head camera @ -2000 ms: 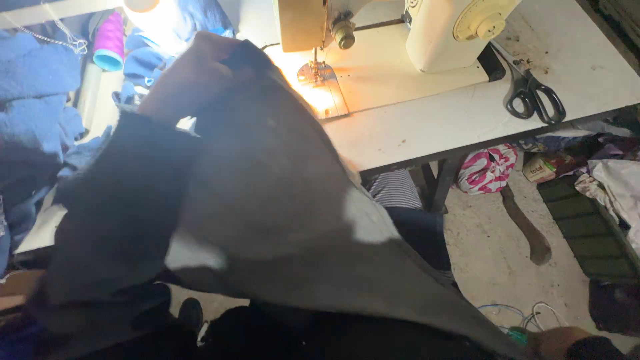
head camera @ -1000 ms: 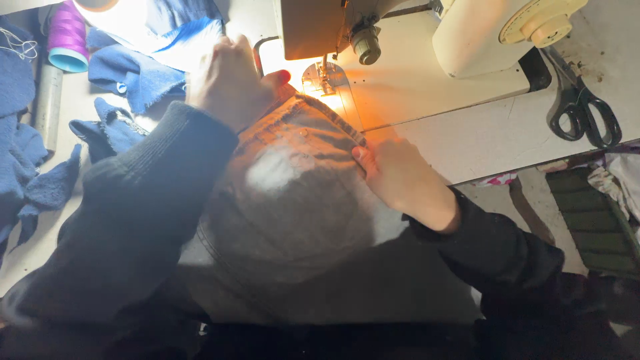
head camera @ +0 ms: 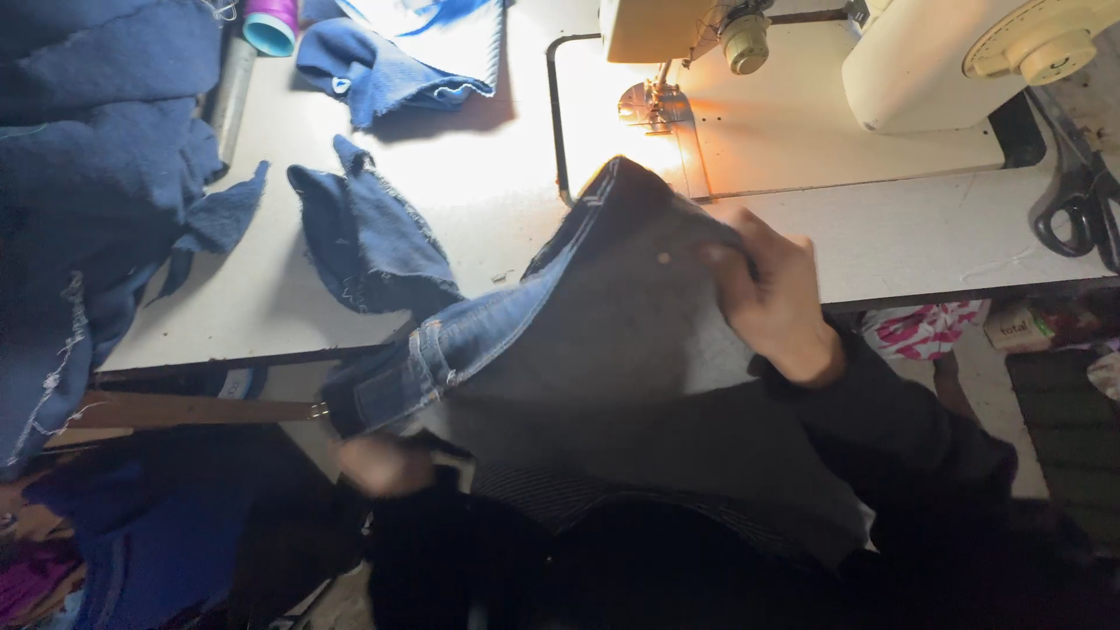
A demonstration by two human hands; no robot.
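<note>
A dark denim garment point(head camera: 569, 341) with a blue waistband and belt loops spreads over my lap, its upper corner at the front edge of the sewing machine's bed. My right hand point(head camera: 770, 297) pinches the garment's upper right edge between thumb and fingers. Blurred, my left hand point(head camera: 385, 464) is at the waistband's lower left end; whether it grips the cloth cannot be told. The lit presser foot point(head camera: 656, 109) of the sewing machine point(head camera: 927, 66) stands just beyond the garment's corner, apart from it.
Blue denim scraps point(head camera: 376, 236) lie on the white table point(head camera: 919, 223), with a pile of blue cloth point(head camera: 96, 175) at left. A purple thread cone point(head camera: 270, 22) stands at the back left. Black-handled scissors point(head camera: 1076, 219) lie at right. Below the table's right side are a pink-and-white cloth point(head camera: 923, 328) and a dark green crate point(head camera: 1072, 429).
My left hand has gone from beside the presser foot down to the lower left. The garment has turned, showing its blue waistband. My right hand remains on its edge.
</note>
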